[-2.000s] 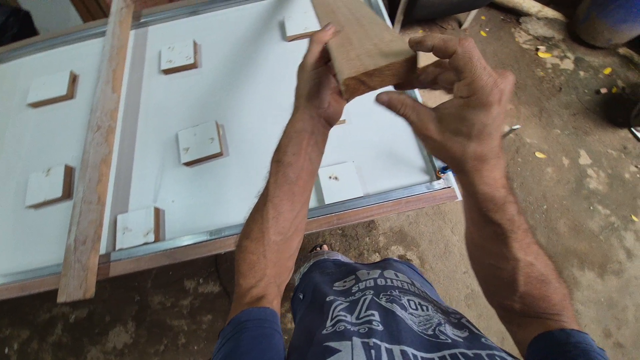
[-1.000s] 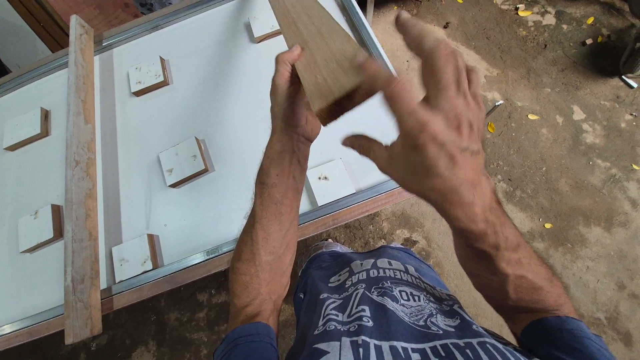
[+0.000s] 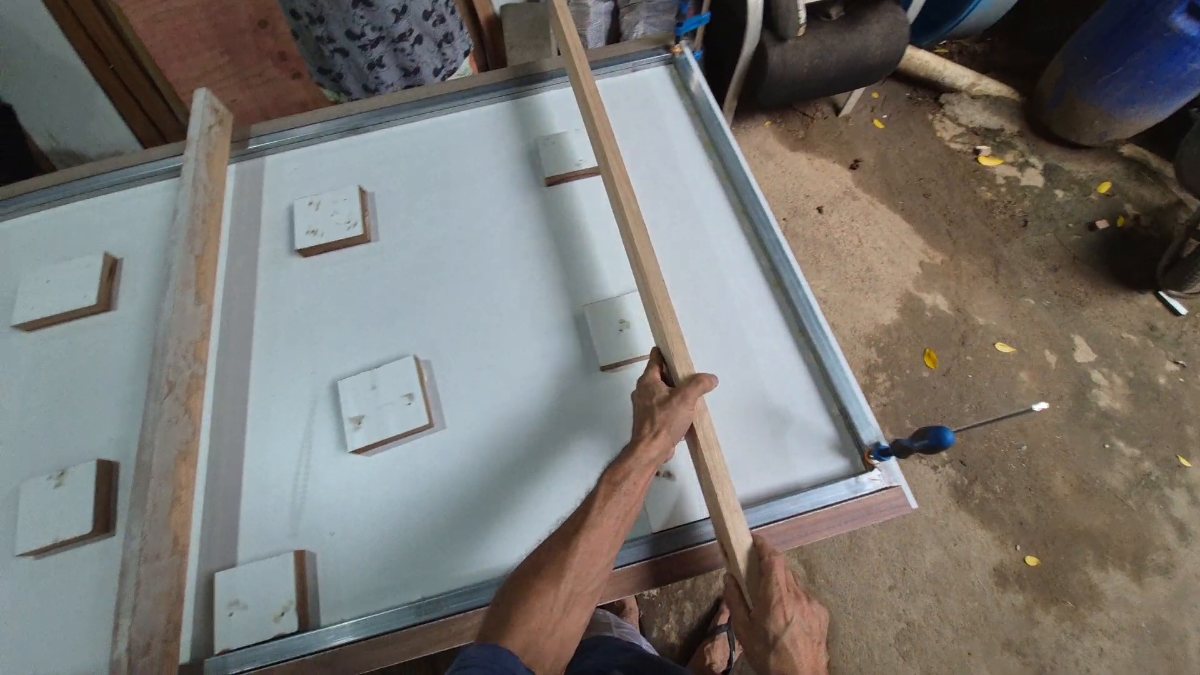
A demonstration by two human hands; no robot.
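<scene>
A long narrow wooden batten [image 3: 647, 262] runs slantwise above the right part of a white panel [image 3: 487, 309] edged with metal channel. My left hand [image 3: 667, 398] grips the batten below its middle, thumb across the top. At its near end, past the panel's front edge, my right hand [image 3: 778, 609] is closed around the wood. Square white blocks with brown edges lie on the panel, among them one [image 3: 384, 403] near the centre and one [image 3: 619, 328] partly behind the batten. A wider, worn board [image 3: 173, 384] lies across the panel at the left.
A blue-handled clamp [image 3: 923, 441] juts out from the panel's near right corner over the concrete floor. Another blue clamp [image 3: 692, 23] is at the far right corner. Behind the panel stands a person [image 3: 380, 42] in patterned clothing. A blue barrel [image 3: 1116, 75] stands at the far right.
The batten has come down from its raised, end-on position and now slants across the panel. My right hand, apart from it one second ago, has closed on its near end. The view has shifted.
</scene>
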